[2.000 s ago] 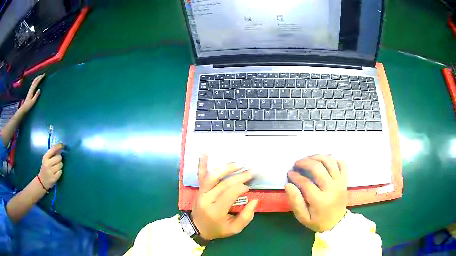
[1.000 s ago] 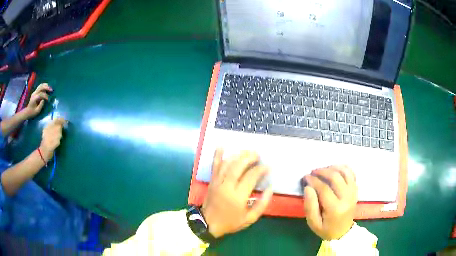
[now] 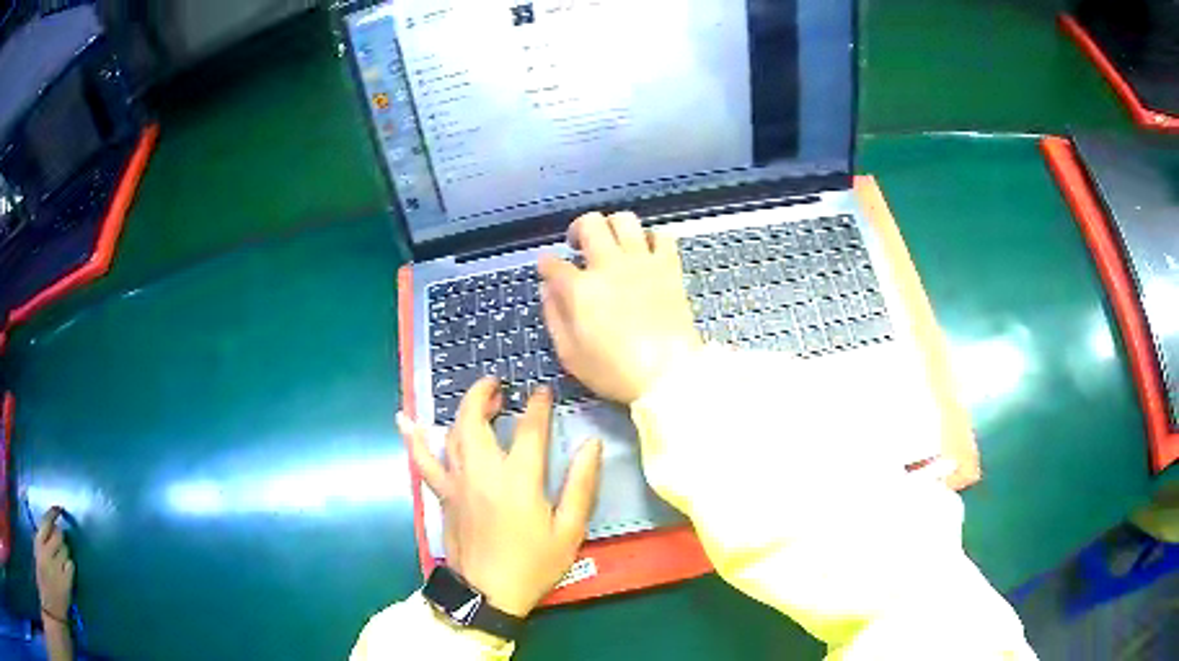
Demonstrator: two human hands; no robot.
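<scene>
An open silver-grey laptop (image 3: 789, 291) with a dark keyboard lies on a red-orange tray (image 3: 647, 562). Its lid with display (image 3: 608, 97) shows a light window with small text and coloured icons at the left. My left hand (image 3: 511, 497), with a smartwatch (image 3: 462, 602) on the wrist, rests over the left palm rest, fingertips at the bottom key rows, fingers spread, holding nothing. My right hand (image 3: 618, 304) lies over the middle of the keyboard with fingertips at the upper keys, holding nothing. My right yellow sleeve covers part of the palm rest.
A glossy green bench (image 3: 207, 387) surrounds the tray. Another person's hand (image 3: 53, 568) is at the lower left edge. Another laptop (image 3: 1144, 220) on a red-orange tray stands at the right edge. More red-edged trays show at the upper corners. A blue stool (image 3: 1099, 568) is at the lower right.
My right hand has moved from the palm rest up and left onto the keys. My left hand has moved up to the bottom key rows. The view has shifted, and the display content differs.
</scene>
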